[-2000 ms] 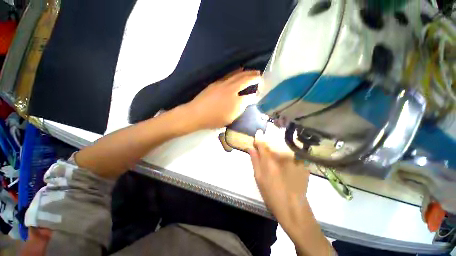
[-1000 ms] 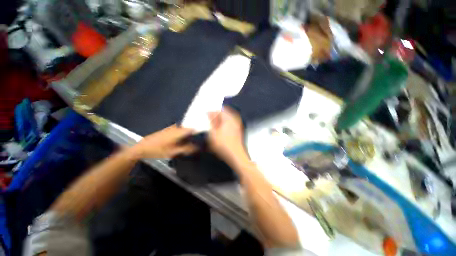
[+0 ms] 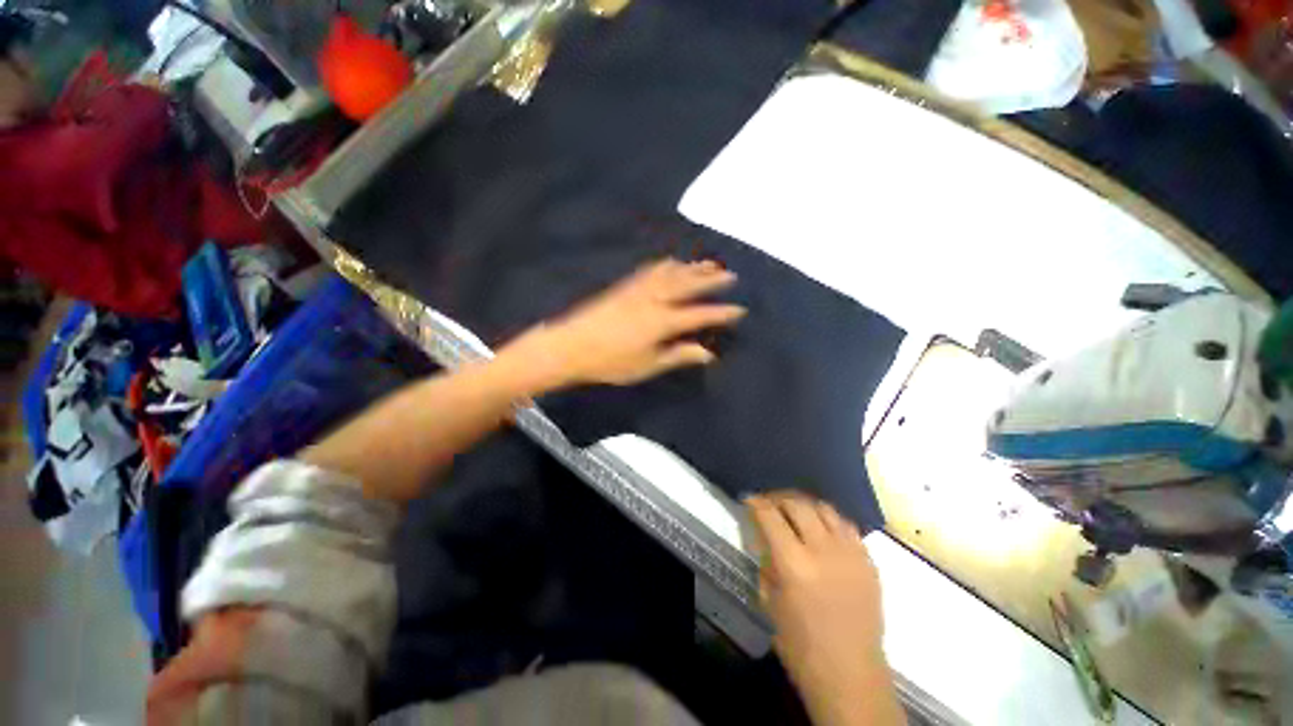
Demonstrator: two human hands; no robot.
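A large black cloth panel [image 3: 567, 213] lies spread over the left and middle of the white table [image 3: 908, 213], with one part reaching to the beige machine bed [image 3: 964, 482]. My left hand [image 3: 645, 329] rests on top of the black cloth, palm down with fingers apart. My right hand [image 3: 823, 582] is at the table's front edge, at the near corner of the cloth. Its fingertips touch or lie close to the cloth edge; whether they pinch it cannot be told.
The sewing machine head [image 3: 1134, 397] with its blue stripe stands at the right. Green snips [image 3: 1085, 664] lie on the bed. A blue basket of scraps [image 3: 227, 454] is at the left. Red cloth [image 3: 107, 199] hangs at the upper left.
The view has turned, and the machine head now sits farther right. My hands have moved apart from the small bunched dark cloth. The black panel now covers the table between them up to the machine bed.
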